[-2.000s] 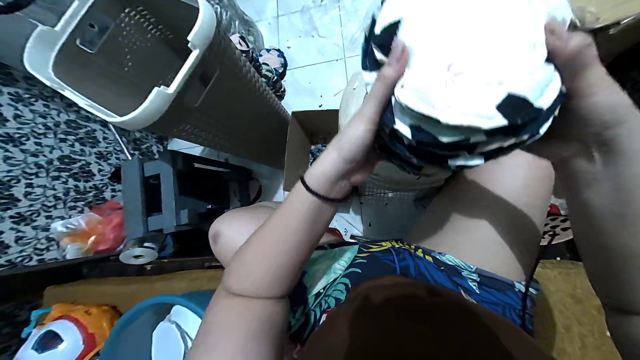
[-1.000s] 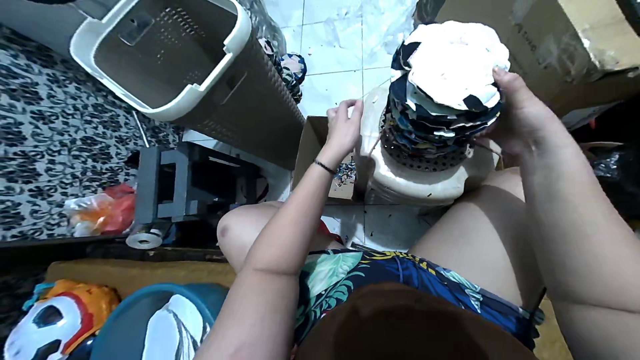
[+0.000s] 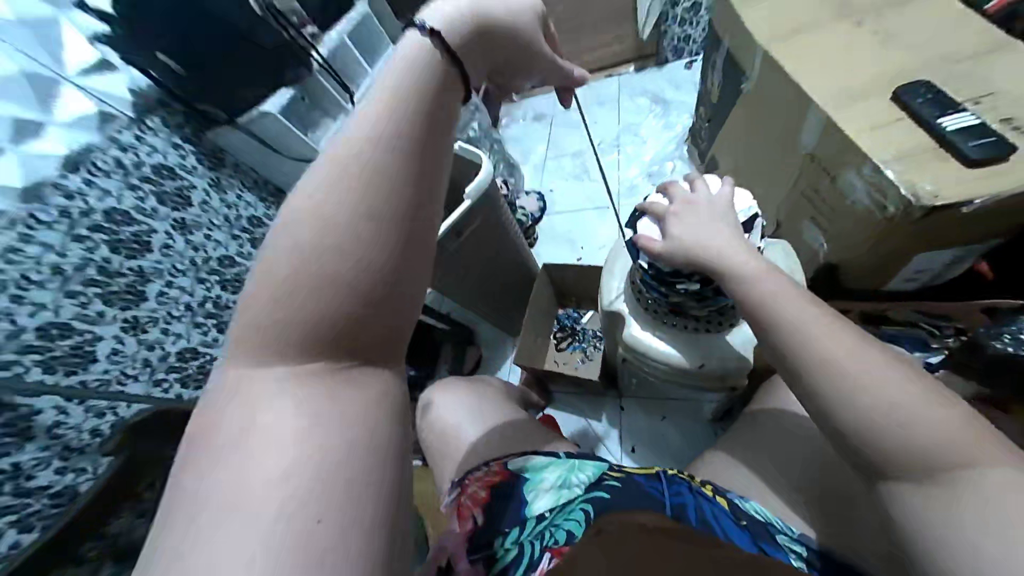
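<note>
A stack of round fabric pieces (image 3: 684,292), dark patterned at the sides and white on top, stands on a white plastic stool (image 3: 680,352). My right hand (image 3: 692,224) lies on top of the stack with its fingers spread, pressing on it. My left hand (image 3: 532,52) is raised far up and pinches the end of a thin dark cord (image 3: 600,164). The cord runs taut from those fingers down to the left side of the stack. A dark bracelet is on my left wrist.
Left of the stool, an open cardboard box (image 3: 560,364) holds small dark scraps. Beyond it stands a tall plastic basket (image 3: 484,248), partly behind my left arm. At right, a large cardboard box (image 3: 864,144) bears a black remote control (image 3: 954,122). Clear plastic lies on the tiled floor (image 3: 560,176).
Both hands held the stack up, then it was set on the stool. My left hand has moved up and away with the cord; my right hand went from the stack's side to its top. The view has shifted.
</note>
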